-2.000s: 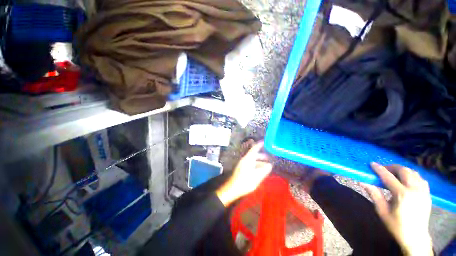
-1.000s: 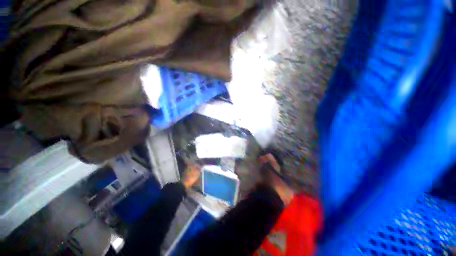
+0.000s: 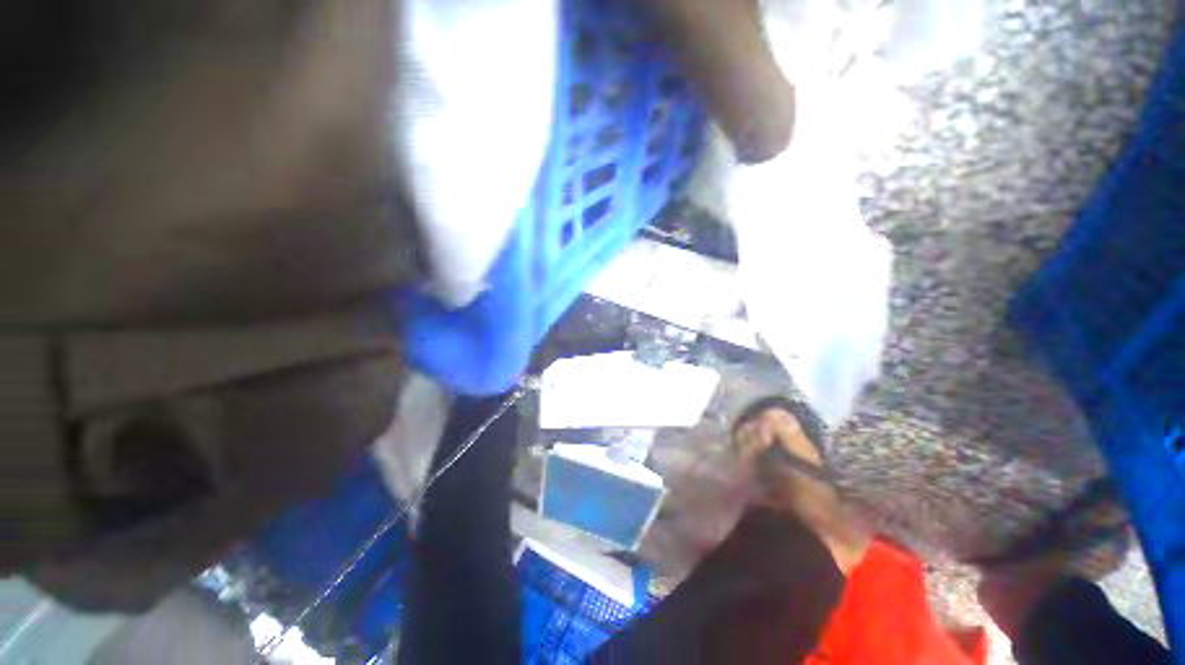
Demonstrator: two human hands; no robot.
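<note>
Brown cloth [image 3: 208, 299] fills the left side, blurred and very near the camera. It lies over a blue mesh crate [image 3: 520, 260], with a white patch between them. A dark sleeve, seemingly of my left arm, rises from the bottom edge to the underside of the crate. My left hand is hidden there, behind the crate or the cloth. My right hand is not in view. I cannot tell whether a hand holds the crate or the cloth.
Another blue crate [image 3: 1118, 325] stands at the right edge. A white plastic bag [image 3: 825, 292] lies on the speckled floor. A white pedal [image 3: 624, 392], a light-blue panel [image 3: 598, 496], my sandalled foot [image 3: 780, 435] and a red stool [image 3: 897, 611] are below.
The brown cloth and its crate now fill more of the view. The right crate has shifted towards the edge. My left hand has gone out of sight; my right hand left the view earlier.
</note>
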